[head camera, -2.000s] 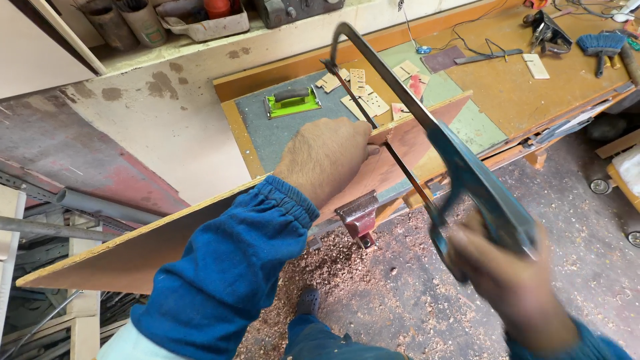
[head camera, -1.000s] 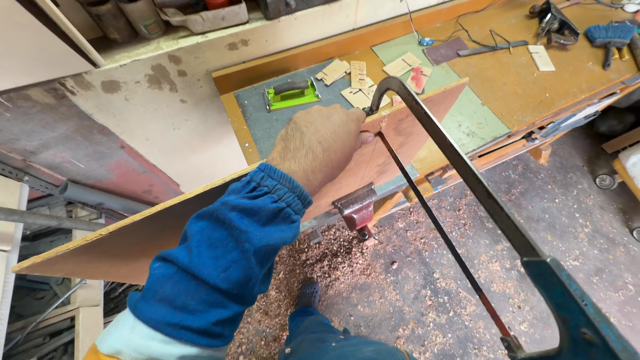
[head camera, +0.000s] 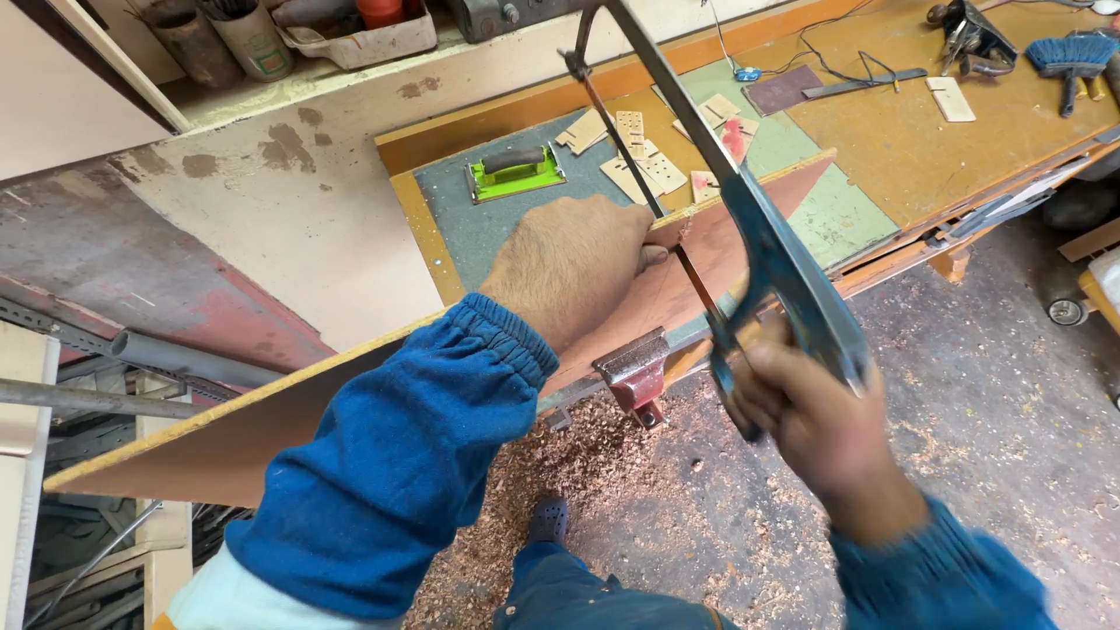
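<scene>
My right hand (head camera: pixel 805 411) is closed on the handle of a blue hacksaw (head camera: pixel 801 262), its frame reaching up and away to the left. The blade crosses the top edge of a long thin wooden board (head camera: pixel 735 236) with a reddish-brown face. My left hand (head camera: pixel 582 254) grips that edge just left of the blade, the thumb on the near face and the fingers mostly hidden behind. Below the cut, a red bench vise (head camera: pixel 634 372) stands against the board at the workbench's front.
On the workbench (head camera: pixel 875 149) lie a green hand sander (head camera: pixel 516 172), cut wooden pieces (head camera: pixel 647 166), a metal rule (head camera: pixel 862 83), a hand plane (head camera: pixel 971 39) and a blue brush (head camera: pixel 1069 57). Wood shavings (head camera: pixel 604 455) cover the floor around my foot. Metal pipes (head camera: pixel 192 359) stick out at left.
The hacksaw first came toward me, with my right hand out of view one second ago, and is now pushed forward again. My left hand has stayed on the board's edge.
</scene>
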